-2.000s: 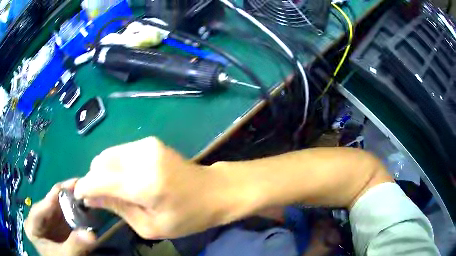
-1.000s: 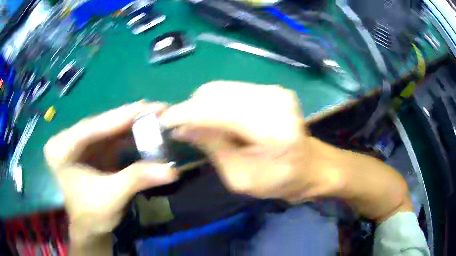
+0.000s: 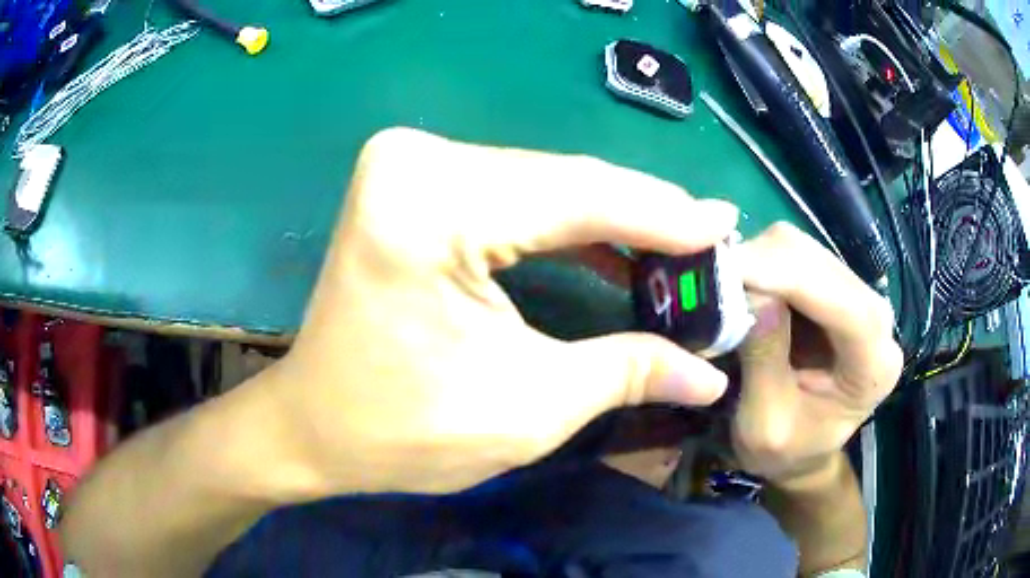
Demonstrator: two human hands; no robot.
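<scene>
A small smartwatch (image 3: 682, 291) with a silver rim is held above the bench's front edge. Its dark screen is lit with a green block and a reddish mark. My left hand (image 3: 452, 305) grips its top and bottom edges between fingers and thumb. My right hand (image 3: 808, 350) holds its right side, with fingertips at the silver rim. Both hands are bare. The side of the watch facing away from the camera is hidden.
A second watch with a white sticker (image 3: 648, 77) lies on the green mat (image 3: 226, 215). Tweezers (image 3: 768, 169), a black electric screwdriver (image 3: 796, 136) and a cooling fan (image 3: 977, 231) are at right. A yellow-ended tool (image 3: 253, 41), wire bundle (image 3: 107, 79) and red tray (image 3: 68, 452) are at left.
The view has swung left, so the hands and watch now show farther right. The watch has turned, and its lit screen is visible. Both hands remain on it.
</scene>
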